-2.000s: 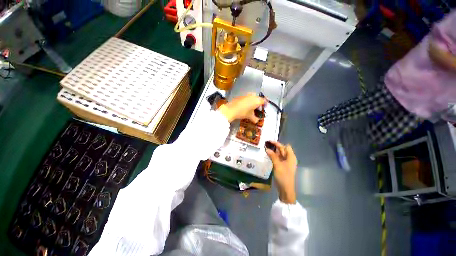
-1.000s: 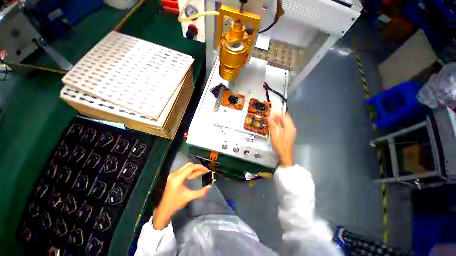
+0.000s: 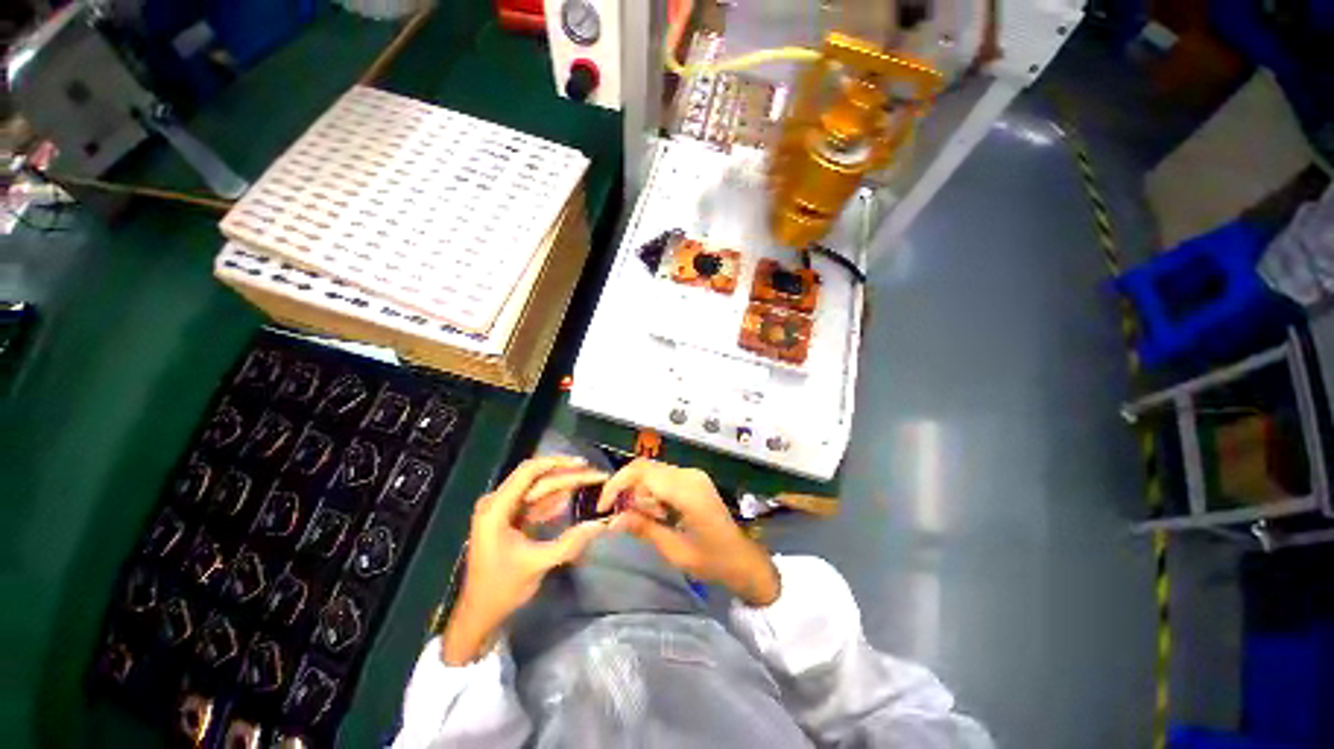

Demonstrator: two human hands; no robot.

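A small black watch housing is held between my two hands over my lap. My left hand grips it from the left side with thumb and fingers. My right hand touches its right side with the fingertips, which partly hide it. The white press base is beyond my hands. On it sit orange fixture nests with dark centres, one at the left and two at the right. The gold press head is over the back right of the base, slightly blurred.
A black blister tray lies on the green bench at the left. White sheets lie on a thick tan pile behind it. A controller with a red knob stands behind the press. A blue crate is at the right.
My right hand has moved from beside the right nests down to the housing in my left hand. The press head has shifted right over the base. The person at the right is out of view.
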